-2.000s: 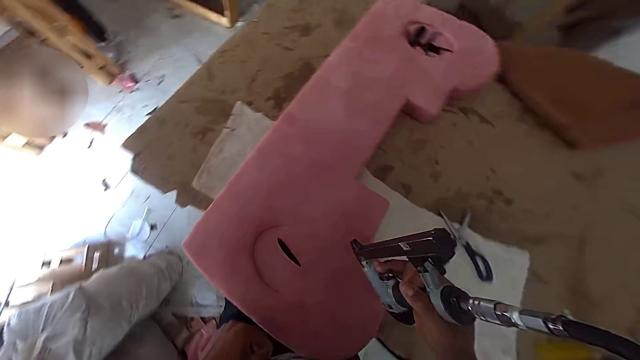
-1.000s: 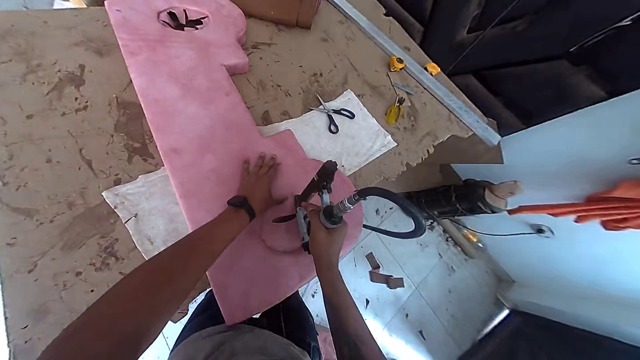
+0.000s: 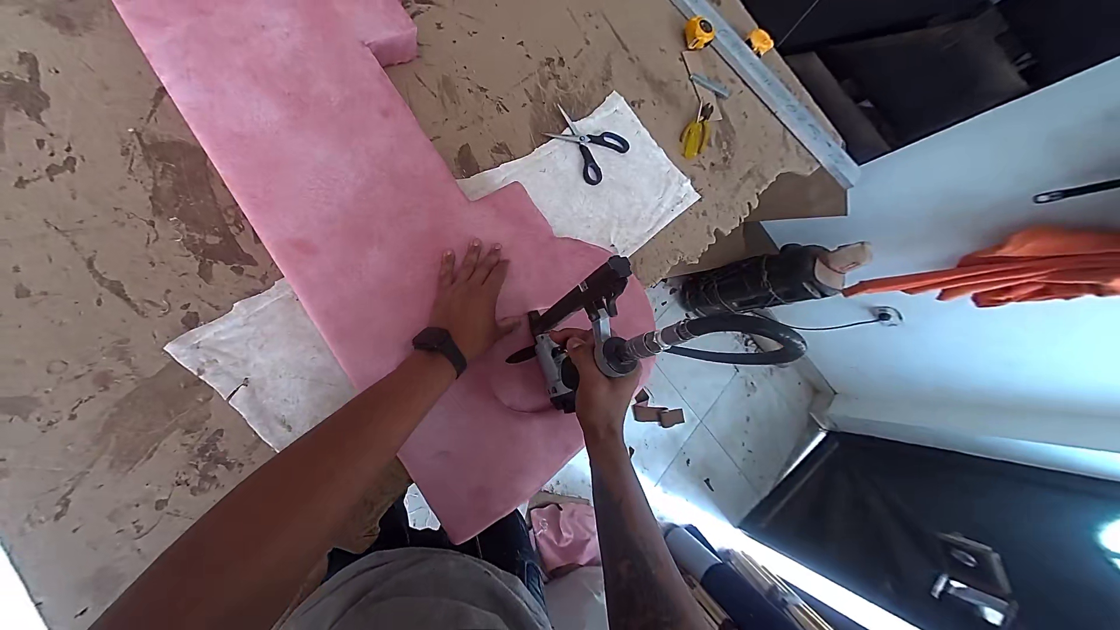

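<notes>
A long pink foam-like panel [image 3: 324, 175] with a stepped edge and a rounded end lies across a worn work table. My left hand [image 3: 471, 302], with a dark watch at the wrist, rests flat on it with fingers spread. Close to its right, my right hand [image 3: 599, 385] grips a pneumatic stapler [image 3: 582, 306] joined to a black air hose [image 3: 752, 328]. The stapler is over the panel's rounded end, its nose beside a dark slit [image 3: 522, 354]. Whether the nose touches the surface I cannot tell.
Black-handled scissors [image 3: 588, 144] lie on a white cloth [image 3: 630, 188] partly under the panel. Farther right are yellow-handled pliers [image 3: 696, 136], a tape measure [image 3: 699, 32] and a long metal bar [image 3: 770, 87]. An orange cloth [image 3: 1032, 262] hangs near the wall; scraps [image 3: 661, 415] lie on the floor.
My left hand, not identifiable on the panel's face two seconds ago, lies spread there in both later frames. The stapler has stayed in my right hand. The view has shifted strongly.
</notes>
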